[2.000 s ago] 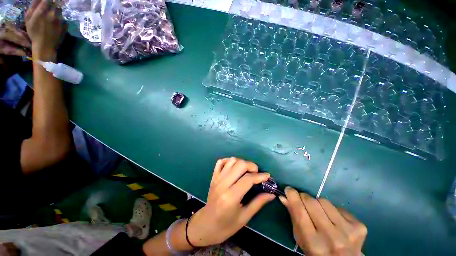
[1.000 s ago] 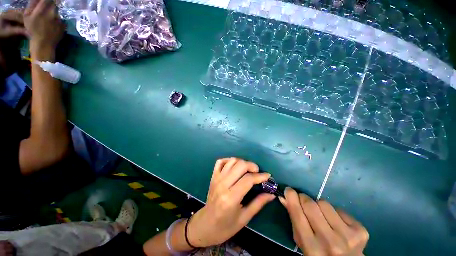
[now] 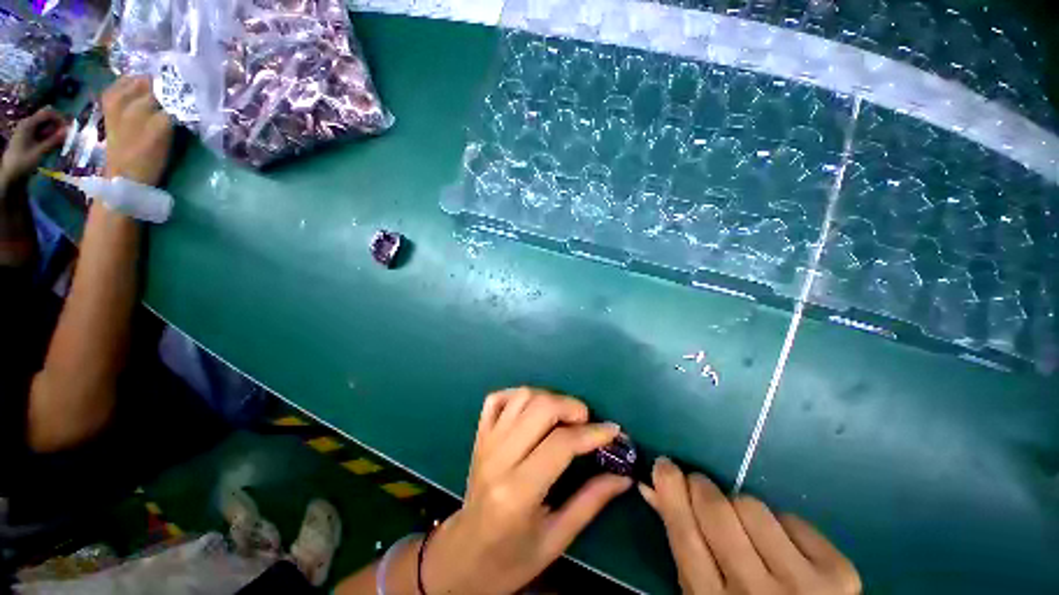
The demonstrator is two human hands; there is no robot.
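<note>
My left hand (image 3: 523,482) pinches a small dark, shiny housing (image 3: 617,454) between thumb and fingers, low over the green bench. My right hand (image 3: 743,535) is at its right side, fingertips together on a thin dark pointed tool (image 3: 642,478) whose tip meets the housing; most of the tool is hidden by the fingers. A second dark housing (image 3: 387,246) lies loose on the bench, up and to the left. Several tiny pale slivers (image 3: 700,367) lie above my right hand.
A large clear blister tray (image 3: 650,151) lies at the back right. A clear bag of pinkish-brown metal parts (image 3: 302,81) stands at the back left. Beside it are a neighbour's arms (image 3: 93,302) and a white dropper bottle (image 3: 137,199). A white strip (image 3: 790,325) crosses the green bench.
The view has shifted slightly, so the bench items sit a little further left. The housing in my left hand looks slightly turned. The neighbour's hands have moved lower beside the bag.
</note>
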